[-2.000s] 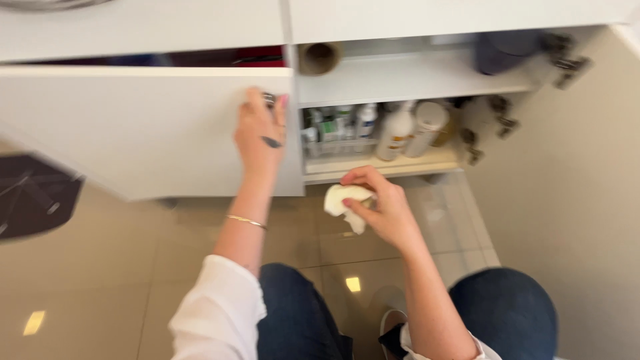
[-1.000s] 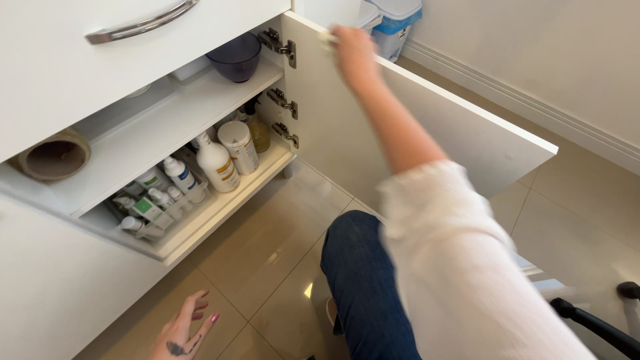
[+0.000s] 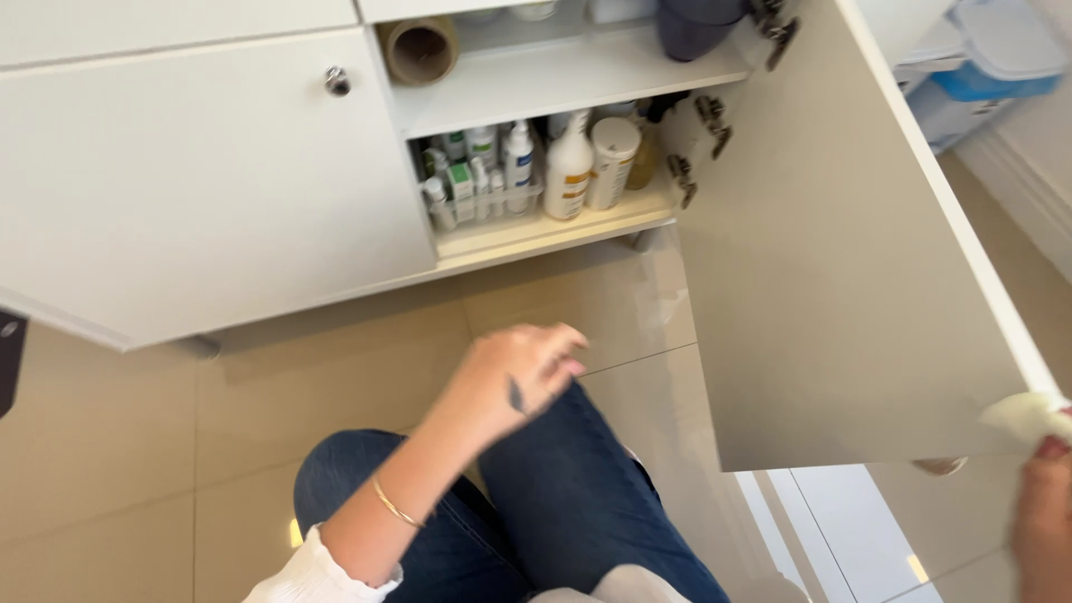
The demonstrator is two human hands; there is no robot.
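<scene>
My left hand (image 3: pixel 528 373) hovers above my knees with nothing visible in it; its fingers are blurred and partly curled. At the right edge, my right hand (image 3: pixel 1043 502) is cut off by the frame and holds a pale cloth or wipe (image 3: pixel 1022 416) against the outer edge of the opened white cabinet door (image 3: pixel 837 276). The left cabinet door (image 3: pixel 209 184), with a round metal knob (image 3: pixel 337 81), is closed. Between the doors, the lower shelf holds a white spray-type bottle (image 3: pixel 569 167), a white lidded tub (image 3: pixel 614 163) and a clear plastic basket (image 3: pixel 494 203) of small bottles.
A cardboard-like roll (image 3: pixel 420 50) and a dark purple bowl (image 3: pixel 695 29) sit on the upper shelf. Metal hinges (image 3: pixel 713 126) join the open door to the cabinet. Plastic containers with blue parts (image 3: pixel 988 71) stand beyond the door. Tiled floor (image 3: pixel 335 368) lies below.
The left door stood partly open two seconds ago, with my left hand at its edge; it is now closed. My right hand has moved from before the cabinet to the right door's edge.
</scene>
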